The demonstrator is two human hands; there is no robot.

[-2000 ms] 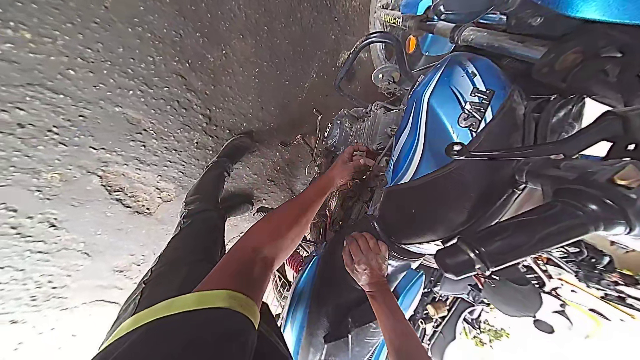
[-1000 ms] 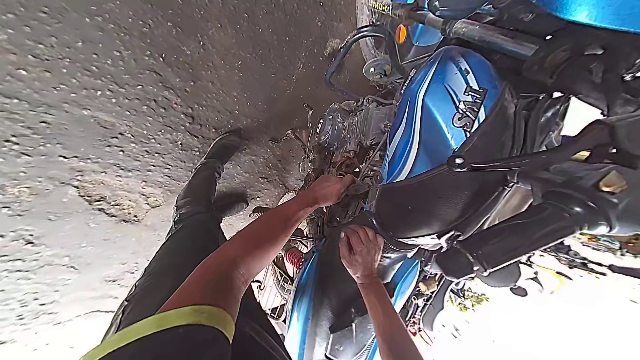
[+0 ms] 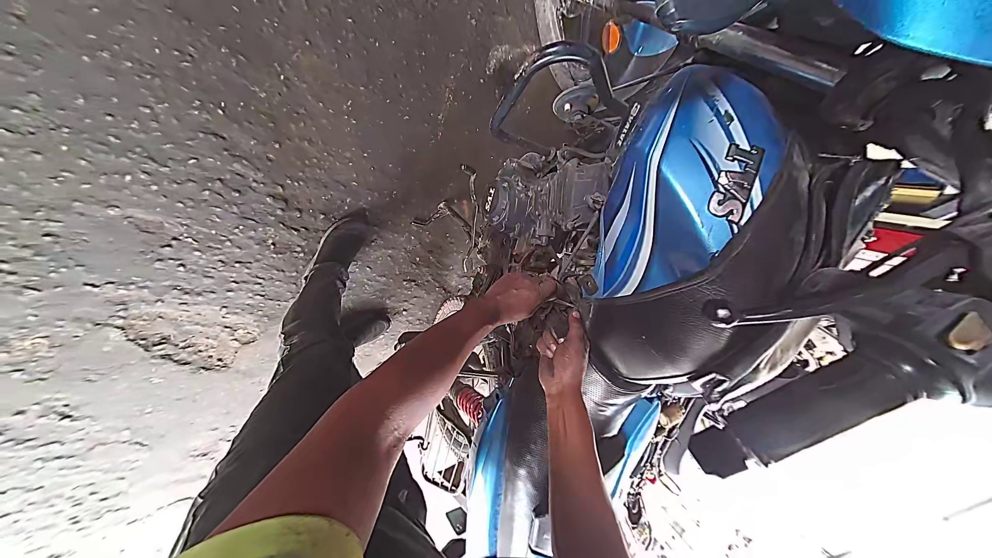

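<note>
The frame and engine area of a blue motorcycle lies sideways in the tilted view. My left hand reaches in behind the grey engine, its fingertips partly hidden among dirty parts below the tank. Just beside it, my right hand is bent at the same dark parts, near the edge of the black tank cover. Its thumb side faces up and some fingers are curled. What either hand grips, if anything, cannot be made out.
Rough ground fills the left side, with dark-trousered legs across it. A tubular crash guard projects near the front wheel. A red shock-absorber spring is near my left forearm. Black handlebar parts are at the right.
My right hand has left the black seat area, where it rested in both earlier frames, and is now beside my left hand. My left hand stays at the parts behind the engine.
</note>
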